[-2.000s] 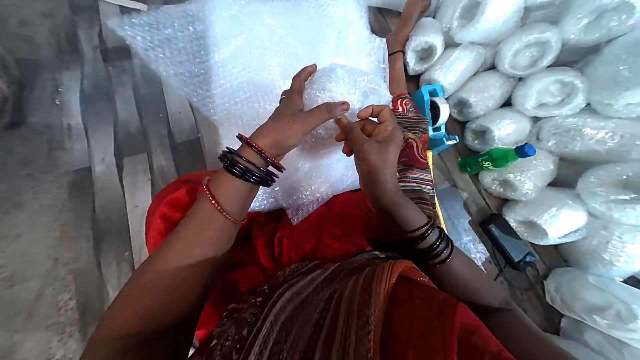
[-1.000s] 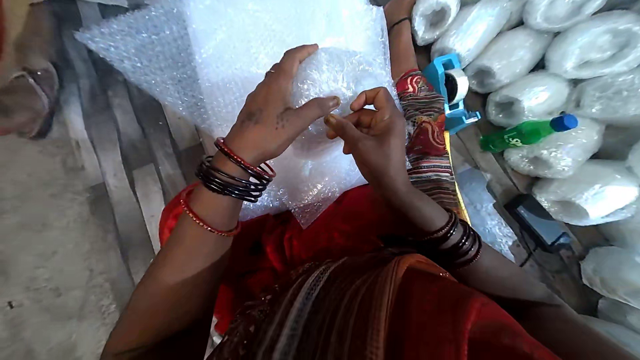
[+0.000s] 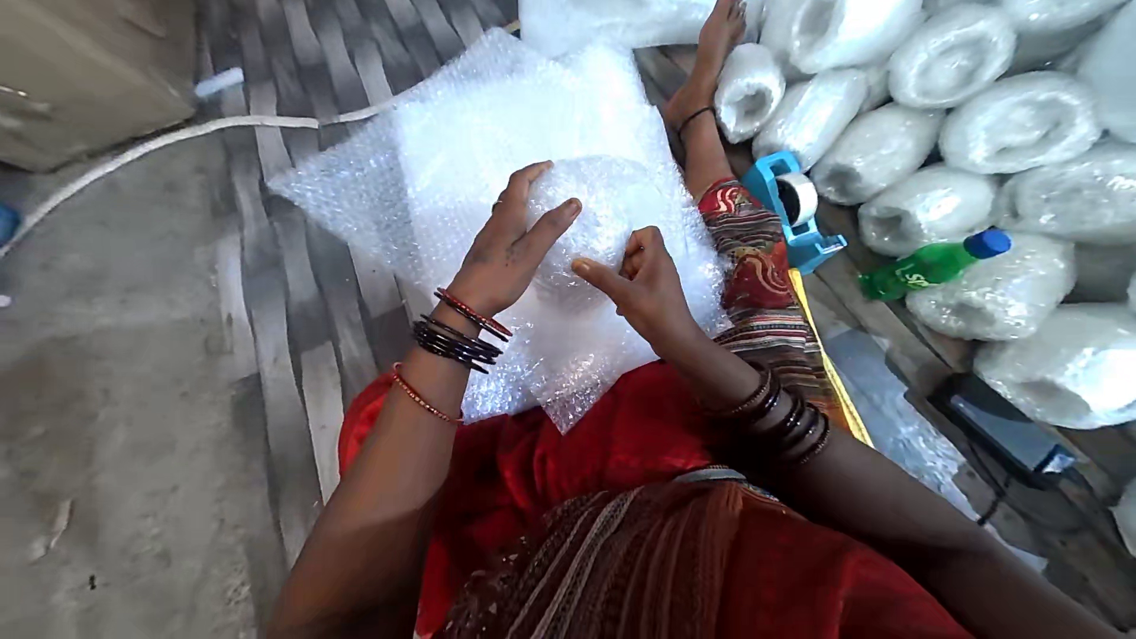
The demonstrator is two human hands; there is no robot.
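Observation:
A rounded bundle in bubble wrap (image 3: 612, 191) rests on flat bubble wrap sheets (image 3: 470, 133) over my lap. My left hand (image 3: 515, 235) lies along the bundle's left side, thumb and fingers spread against it. My right hand (image 3: 635, 275) is at its lower right, thumb and curled fingers close together at the wrap; whether something thin is pinched between them is not clear. A blue tape dispenser (image 3: 803, 244) with a white roll stands to the right, beside my leg.
Many bubble-wrapped bundles (image 3: 1021, 124) are piled at the right. A green plastic bottle (image 3: 932, 269) with a blue cap lies against them. A black power adapter (image 3: 1003, 430) with a cable lies lower right. A white cable (image 3: 177, 133) crosses the floor at upper left.
My right thumb and fingers have moved a little apart from my left thumb; before, they were almost touching. My left hand stays on the bundle. The view has shifted.

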